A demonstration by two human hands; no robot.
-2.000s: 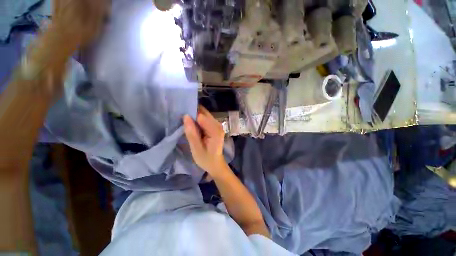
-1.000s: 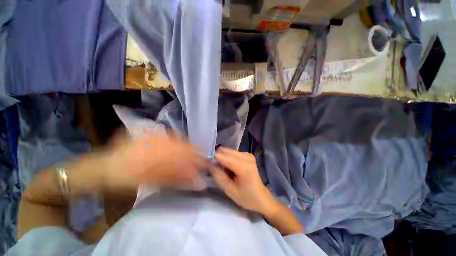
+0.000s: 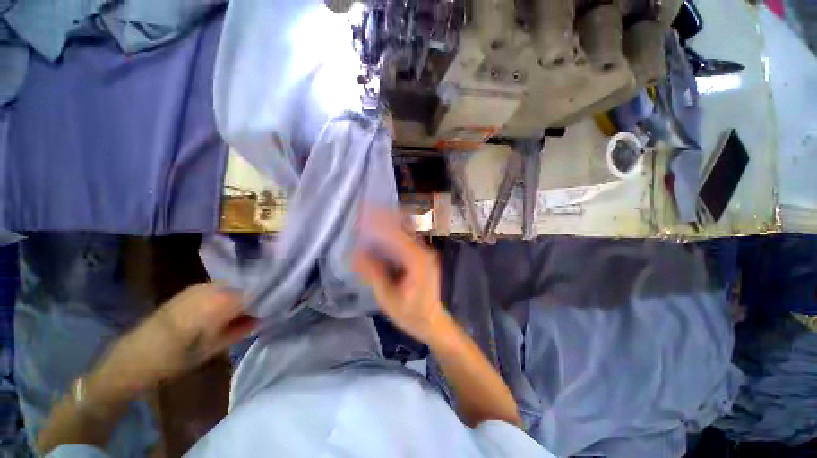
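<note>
A light blue-grey garment piece (image 3: pixel 327 192) runs from the lit needle area (image 3: pixel 369 103) of the sewing machine (image 3: pixel 528 67) down over the table's front edge to the wearer's lap. My left hand (image 3: pixel 210 313) is at the lower left of the cloth, with its fingers at a fold; it is slightly blurred and its fingertips are partly hidden. My right hand (image 3: pixel 403 277) is at the cloth's right side, just below the table edge. It is blurred, so its hold on the cloth cannot be told.
Purple-blue cloth (image 3: pixel 98 143) lies on the left, with grey-blue cloth (image 3: pixel 134 20) on it. Metal prongs (image 3: pixel 506 201), a white ring (image 3: pixel 624 155) and a black phone (image 3: pixel 723 175) are on the table (image 3: pixel 757 107). More cloth (image 3: pixel 627 358) hangs below the edge at right.
The view has shifted so more of the machine shows. My left hand has moved left, away from my right hand. The cloth now lies bunched and twisted below the needle rather than stretched straight.
</note>
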